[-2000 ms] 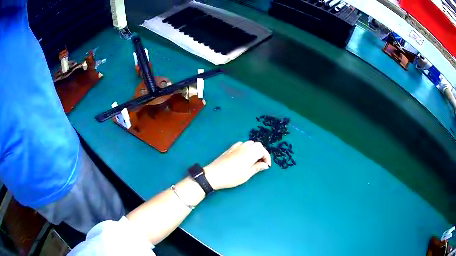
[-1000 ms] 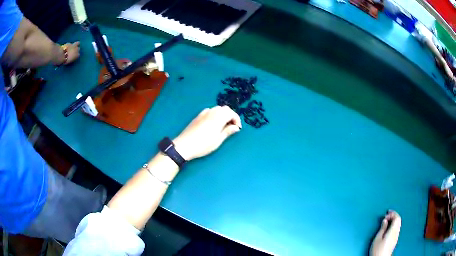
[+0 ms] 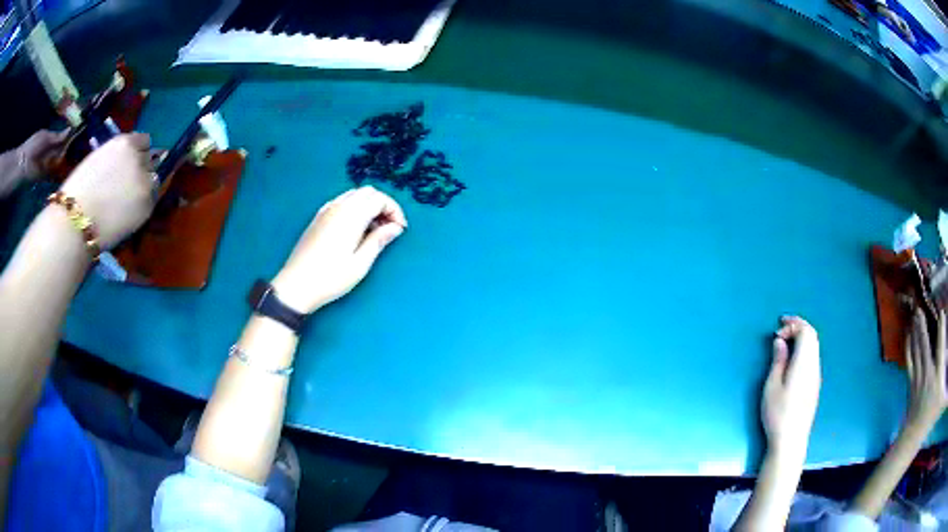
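Observation:
A loose pile of small black pieces (image 3: 400, 156) lies on the teal bench. My left hand (image 3: 338, 244), with a black watch and a thin bracelet, rests just below and left of the pile, thumb and fingers curled together. Any piece between them is too small to tell. My right hand (image 3: 792, 379) is on the bench at the right, far from the pile, fingers bent. A dark spot shows at its fingertips, but I cannot tell if it is a held piece.
At the left, another person's hand (image 3: 112, 192) is over a black frame on an orange-brown jig (image 3: 192, 234). At the far right, another person's hand (image 3: 923, 364) touches a second jig (image 3: 889, 301). A white tray (image 3: 301, 52) with black strips lies on the dark belt.
The view has swung right, so the pile and left jig appear further left. Another person's hand has come over the left jig's frame. My right hand has come into view.

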